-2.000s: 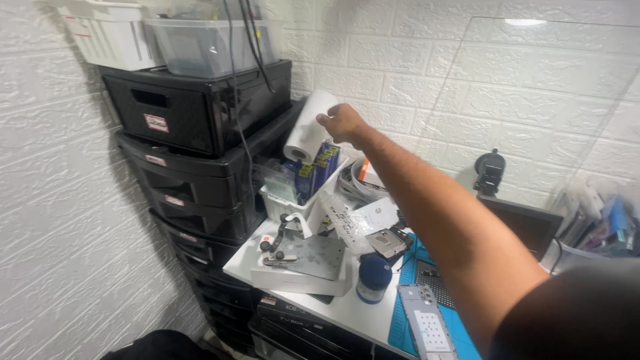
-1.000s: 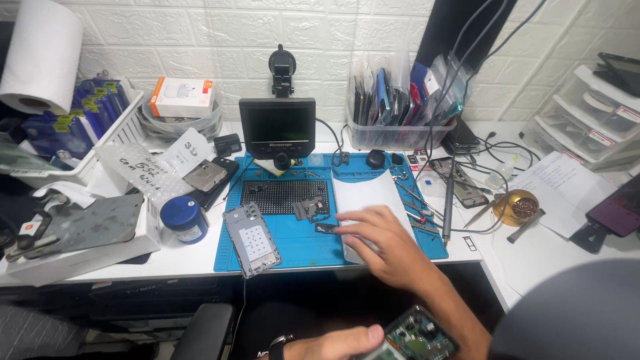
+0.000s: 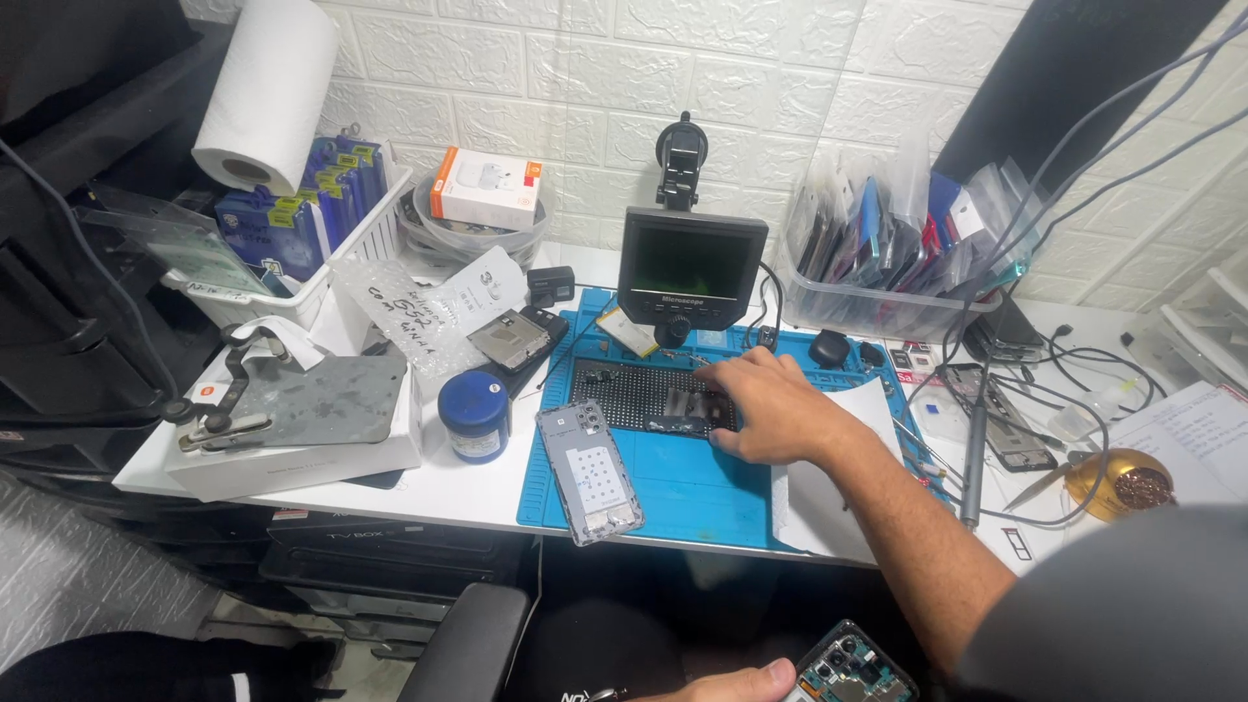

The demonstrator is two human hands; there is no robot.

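Note:
My right hand reaches over the blue work mat, its fingers at the right end of a black perforated tray. Small dark parts lie on that tray beside the fingertips; whether the fingers grip one of them I cannot tell. At the bottom edge my left hand holds an opened smartphone, its circuit board and cameras exposed. A grey phone back cover rests at the mat's left front. Behind the tray stands a microscope with a screen.
A blue jar stands left of the mat, near a metal clamp on a white box. Phones in sleeves fill a clear bin. Cables, a soldering iron and a gold tip-cleaner pot lie right. An armrest is below.
My right hand was at the paper towel roll two seconds ago, then over the white paper on the mat; now it is farther left, at the perforated tray. The view has swung right since the first frame.

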